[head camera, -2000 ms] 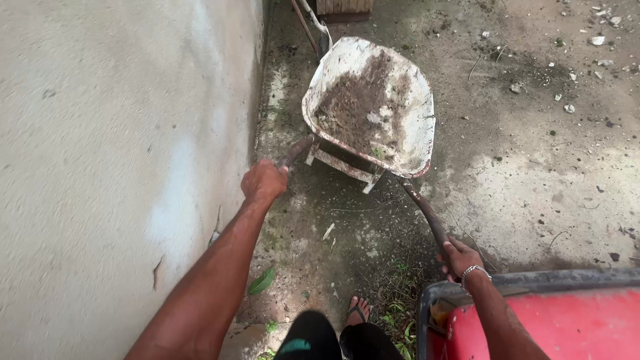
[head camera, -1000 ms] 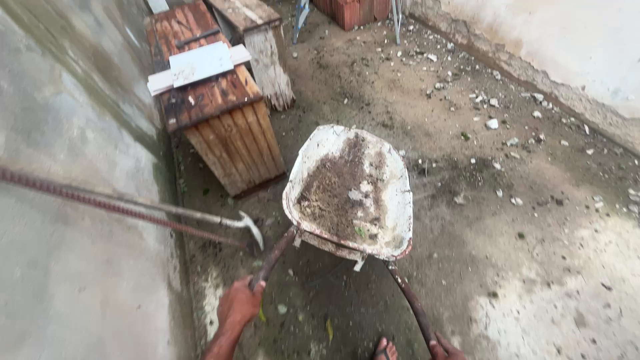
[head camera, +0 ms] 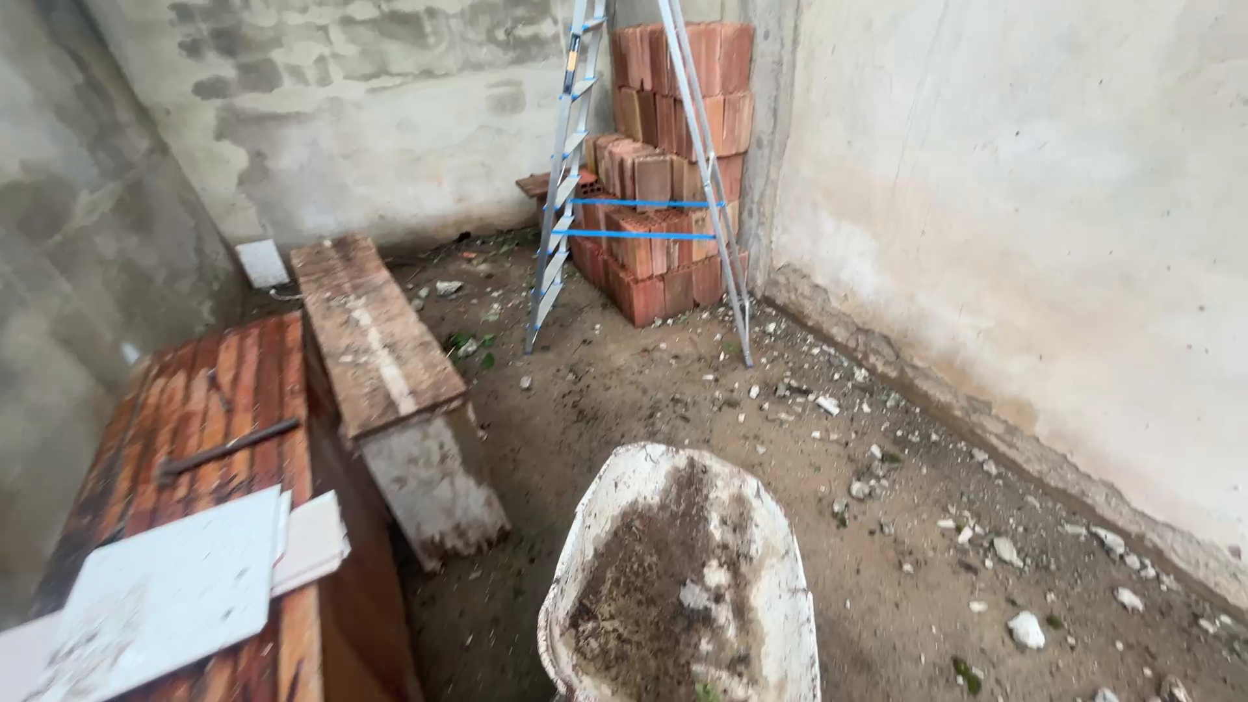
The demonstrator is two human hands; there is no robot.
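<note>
A white wheelbarrow tray [head camera: 780,575], caked with brown soil or dried mortar, fills the lower middle of the head view. Its rim is worn and stained. The handles lie below the lower edge of the frame and cannot be seen. Neither my left hand nor my right hand shows at this moment, so what they hold is hidden.
A wooden chest [head camera: 210,390] with a hammer [head camera: 229,448] and white tiles [head camera: 175,575] stands at left, beside a plank-topped bench [head camera: 375,331]. An aluminium stepladder [head camera: 561,195] stands before stacked hollow bricks [head camera: 648,244]. Rubble [head camera: 1026,629] lies along the right wall [head camera: 994,214].
The view has swung up and forward. Both hands, seen on the wheelbarrow's handles in the earlier frames, have left the picture. The wheelbarrow has moved from beside the left wall to beside the chest and bench.
</note>
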